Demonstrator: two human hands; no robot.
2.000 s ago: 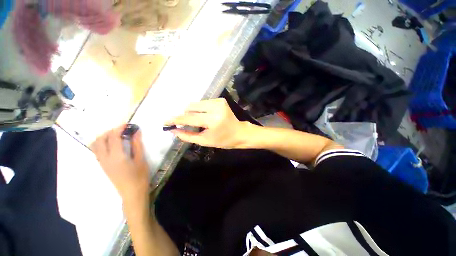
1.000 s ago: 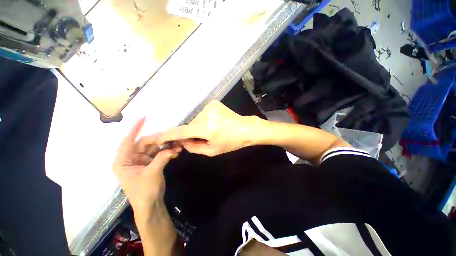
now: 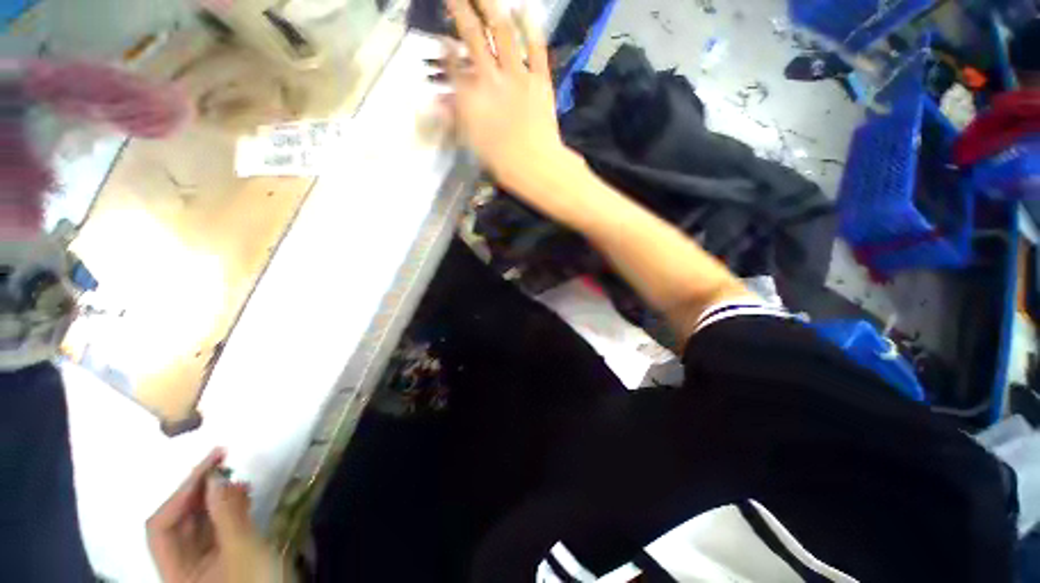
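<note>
My left hand (image 3: 211,533) is at the lower left over the white table (image 3: 302,296), cut off by the bottom edge. Its thumb and a finger pinch a small dark item (image 3: 221,471), too small to name. My right hand (image 3: 497,100) is at the far end of the table edge, palm down, fingers stretched and blurred. A dark thing (image 3: 430,15) is beside its fingertips; whether the hand holds anything is hidden. Dark fabric (image 3: 34,478) lies at the lower left.
The sewing machine head (image 3: 32,302) is at the left edge, with a pink-red cloth (image 3: 97,100) above it. A printed label (image 3: 285,148) lies on the tan plate (image 3: 211,222). A black fabric pile (image 3: 696,171) is right of the table, with blue crates (image 3: 907,188) beyond.
The hands were together over the table's near edge and are now apart. My right hand has moved away to the far end, my left hand down and left. The view has shifted.
</note>
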